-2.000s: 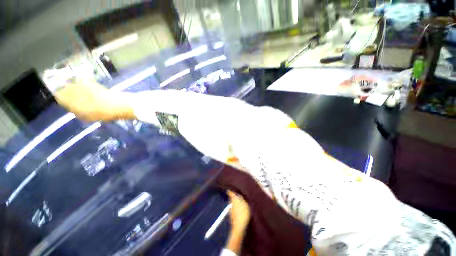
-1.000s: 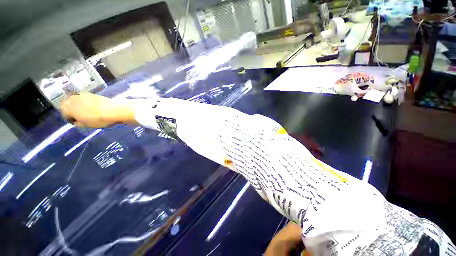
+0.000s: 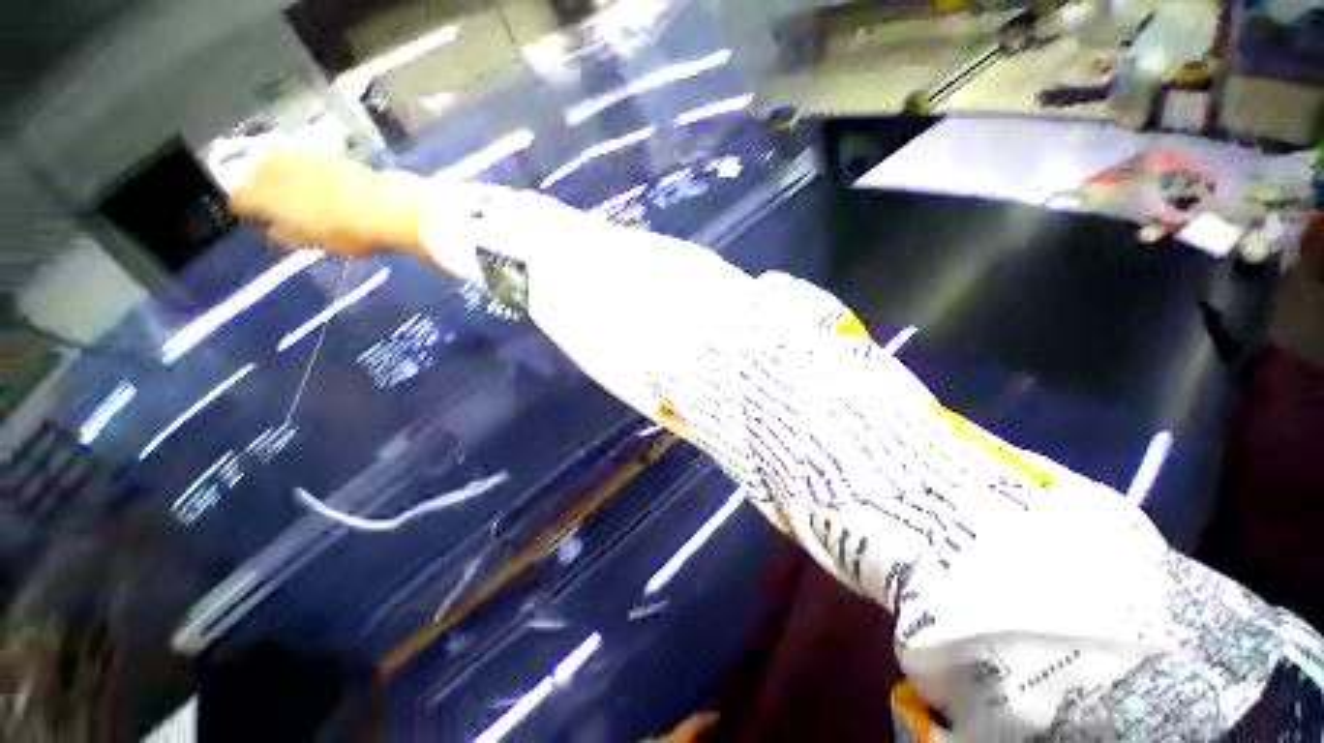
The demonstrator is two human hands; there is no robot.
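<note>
The large clear bluish top sheet spreads over the left and middle with strong lamp reflections. My right hand, blurred, is at the upper left and looks closed on the sheet's far edge; its white printed sleeve crosses the view. An orange-brown strip runs diagonally under or beside the sheet. Dark maroon cloth lies below my sleeve at the bottom middle, partly hidden by it. Only a sliver of my left hand shows at the bottom edge; its fingers cannot be made out.
The black table extends right of my sleeve. A white sheet with a red-printed bag lies behind it. A small black tool and dark maroon cloth are at the right. Dark blurred shapes fill the lower left corner.
The view has shifted, so the table and background sit higher. My left hand has passed from under the sleeve to the bottom edge. Maroon cloth shows again below my right sleeve.
</note>
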